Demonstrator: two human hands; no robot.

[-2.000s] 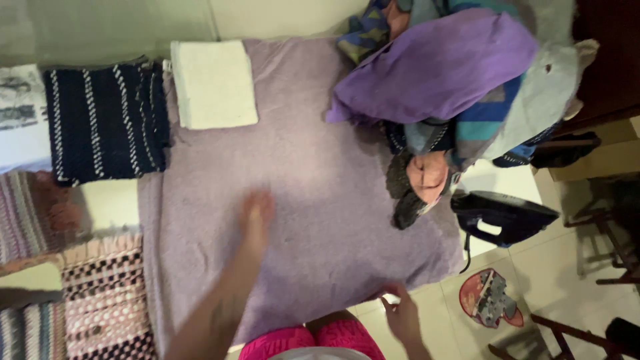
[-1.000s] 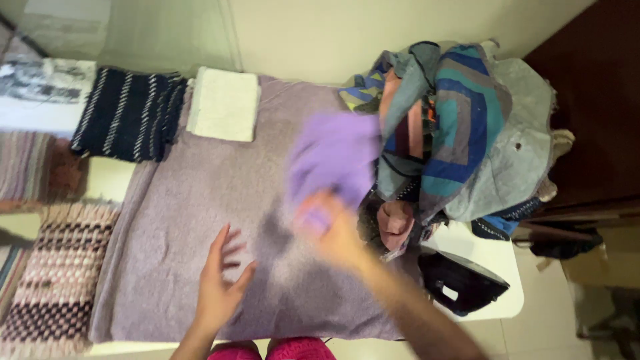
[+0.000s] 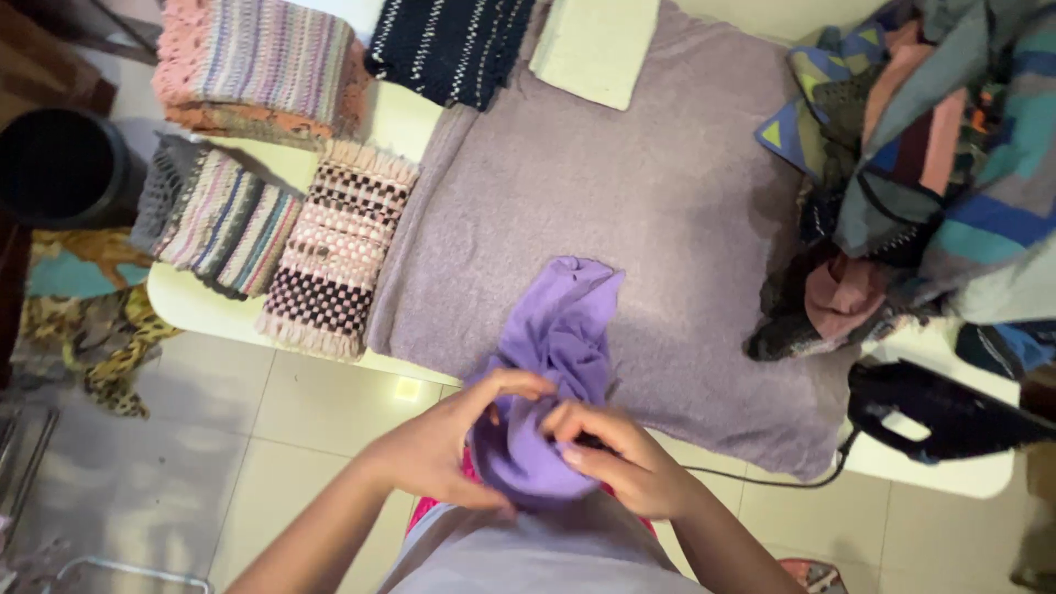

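Note:
A bunched purple cloth (image 3: 549, 346) lies partly on the mauve towel (image 3: 660, 190) that covers the table, its near end gathered between my hands in front of my body. My left hand (image 3: 450, 445) curves around the left side of the gathered end, thumb and fingers on the fabric. The fingers of my right hand (image 3: 615, 454) pinch the cloth on the other side; that hand is slightly blurred. A black clothes iron (image 3: 932, 412) rests on the white table (image 3: 973, 474) to the right, its cord running along the near edge.
A heap of colourful clothes (image 3: 899, 157) lies at the right. A folded white cloth (image 3: 598, 49), navy striped textile (image 3: 454, 49), checkered woven textile (image 3: 338, 256), and crocheted striped pieces (image 3: 272, 66) line the far and left sides. A dark bin (image 3: 62, 169) stands left.
The purple cloth, on the heap two seconds ago and in my right hand one second ago, is now at the near edge between both hands. My left hand has come to it. The view has shifted left.

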